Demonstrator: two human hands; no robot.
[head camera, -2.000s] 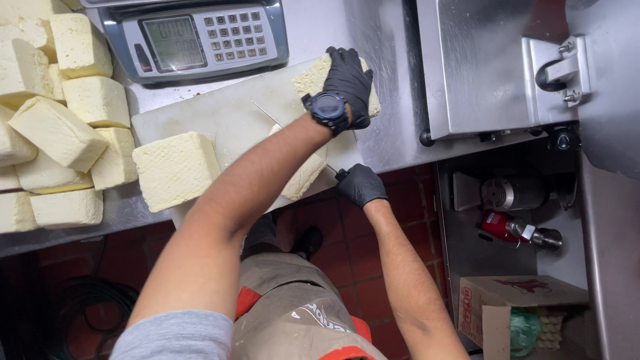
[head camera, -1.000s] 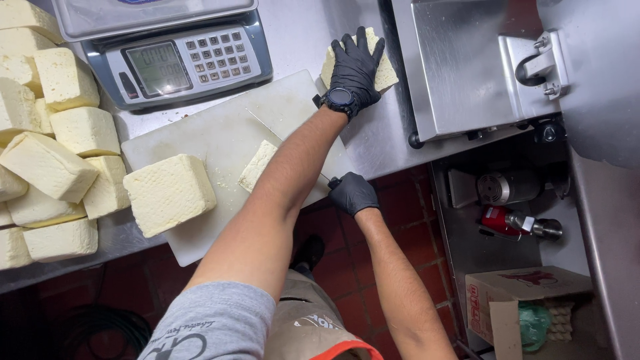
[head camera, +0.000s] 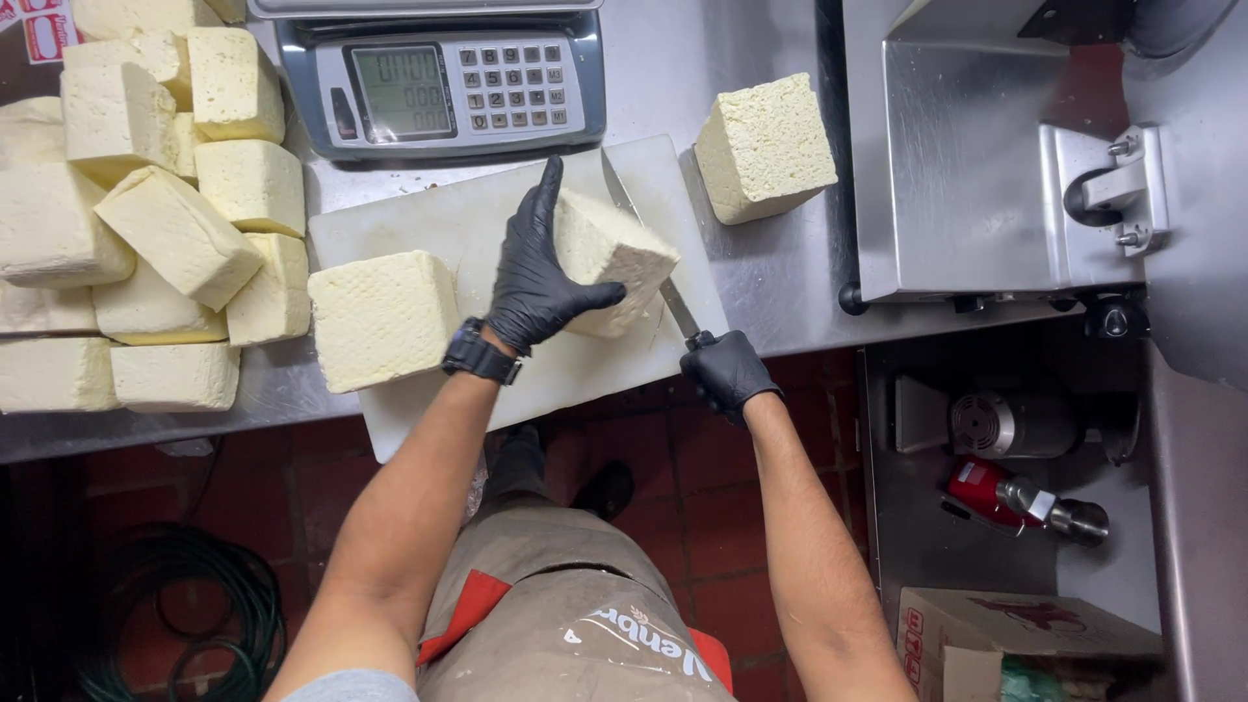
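My left hand (head camera: 546, 268), in a black glove with a watch at the wrist, grips a pale cheese block (head camera: 619, 253) tilted over the white cutting board (head camera: 419, 219). Its thumb lies across the block's near side. My right hand (head camera: 726, 375), also gloved in black, is closed on the handle of a long knife (head camera: 681, 307); part of the blade is hidden by the held block. Another cheese block (head camera: 382, 320) rests at the board's left part. A further block (head camera: 765, 151) stands on the steel table, right of the board.
Stacked cheese blocks (head camera: 180, 234) fill the table's left side. A digital scale (head camera: 453, 88) stands behind the board. At the right is a steel machine (head camera: 975, 175); below it, a shelf holds a red tool (head camera: 978, 487) and a cardboard box (head camera: 1033, 624). A coiled hose (head camera: 185, 604) lies at lower left.
My left hand has left the block at the board's right and moved left, taking hold of the block by the knife. The right-hand block now stands untouched on the table.
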